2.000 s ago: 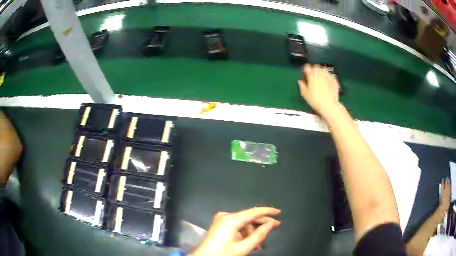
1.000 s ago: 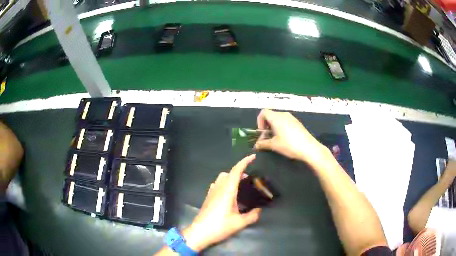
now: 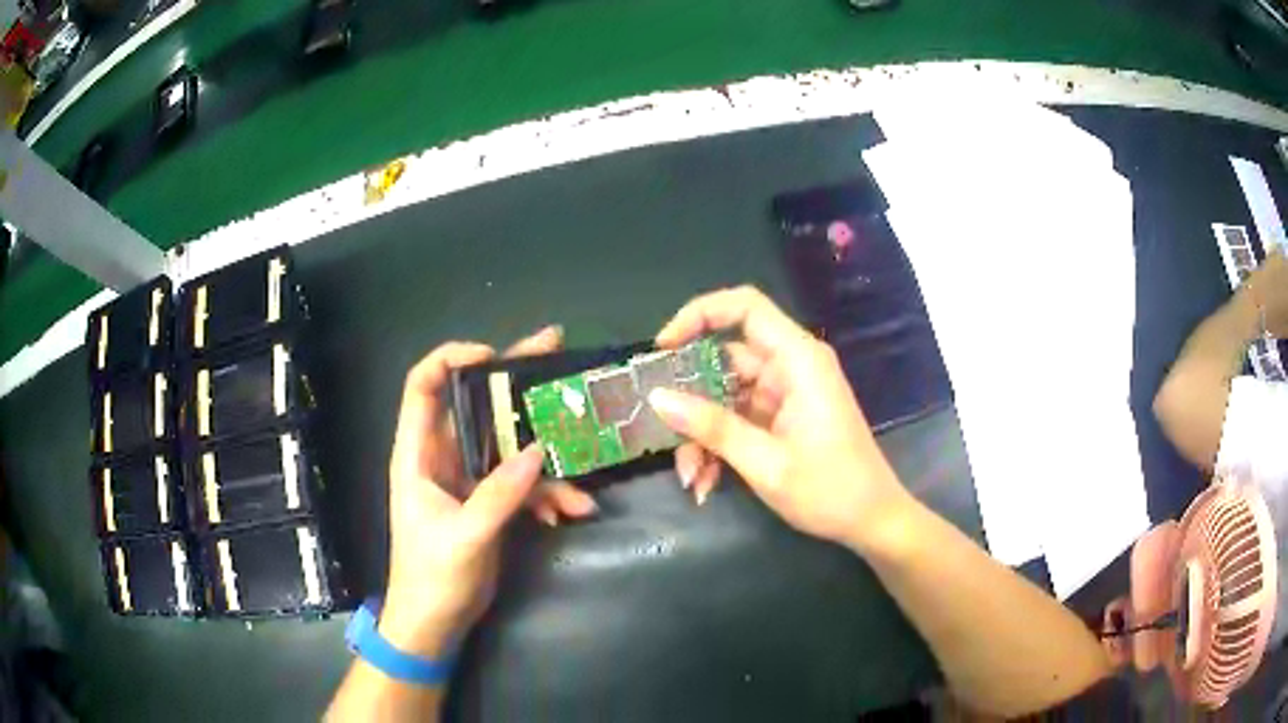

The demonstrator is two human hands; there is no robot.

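My left hand [image 3: 459, 466] grips the left end of a black phone housing [image 3: 480, 424], which has a pale strip across it. My left thumb touches the lower left edge of the green main board [image 3: 631, 410]. The board lies over the housing, slightly tilted, with grey-brown metal areas facing up. My right hand [image 3: 791, 424] holds the board's right part, thumb on its face and fingers behind. Whether the board is seated in the housing cannot be told.
Black housings with pale strips [image 3: 243, 398] stand in two columns at left. A dark glossy panel [image 3: 862, 304] and white paper sheets [image 3: 1010, 311] lie at right. A pink fan [image 3: 1226, 593] is lower right, beside another person's arm [image 3: 1226, 370]. Beyond the white rail [image 3: 565, 148] runs the green belt [image 3: 607, 64].
My right hand has lifted the main board off the mat and brought it over the housing in my left hand. The housing is now held level lengthwise. The view has shifted and tilted.
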